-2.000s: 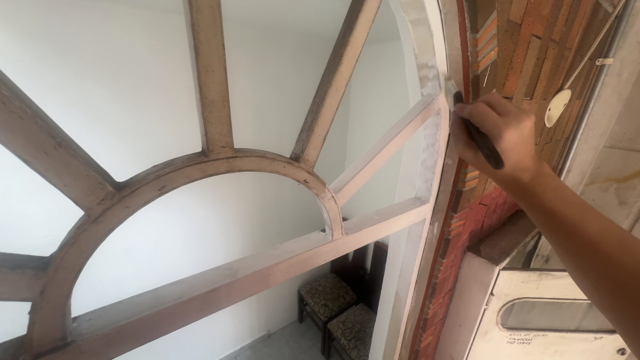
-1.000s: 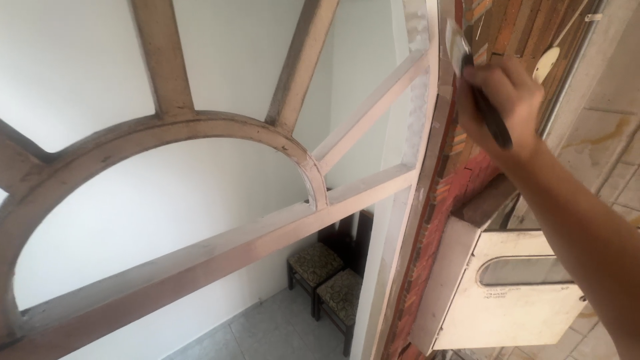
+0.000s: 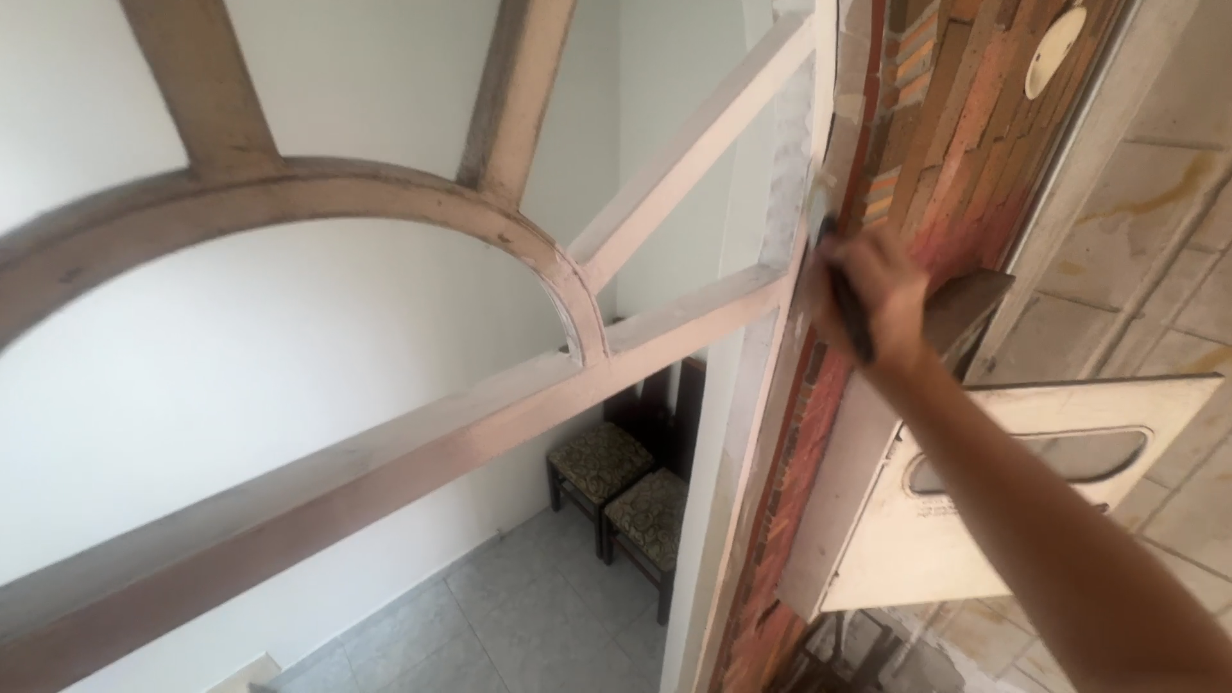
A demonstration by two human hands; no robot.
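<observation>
My right hand (image 3: 881, 294), slightly blurred, is closed around the dark handle of a paintbrush (image 3: 849, 303). The brush's head is blurred and lies at the outer edge of an arched window frame (image 3: 804, 231), beside the brick-patterned wall. The frame has a straight crossbar (image 3: 433, 443), a small inner arch (image 3: 337, 197) and several spokes. Pale pinkish paint covers the right spoke (image 3: 703, 144) and the right end of the crossbar, while the inner arch and the other spokes look browner and worn. My left hand is out of sight.
A cream metal box with an open door (image 3: 1020, 539) juts from the wall just below my forearm. A round pale fitting (image 3: 1056, 53) is on the brick-patterned wall (image 3: 982, 115). Through the frame, two chairs with patterned seats (image 3: 602, 462) stand on a grey tiled floor (image 3: 462, 616).
My right hand has moved down along the frame's outer edge with the brush, from above the right spoke's end to near the crossbar's end. The view has shifted somewhat.
</observation>
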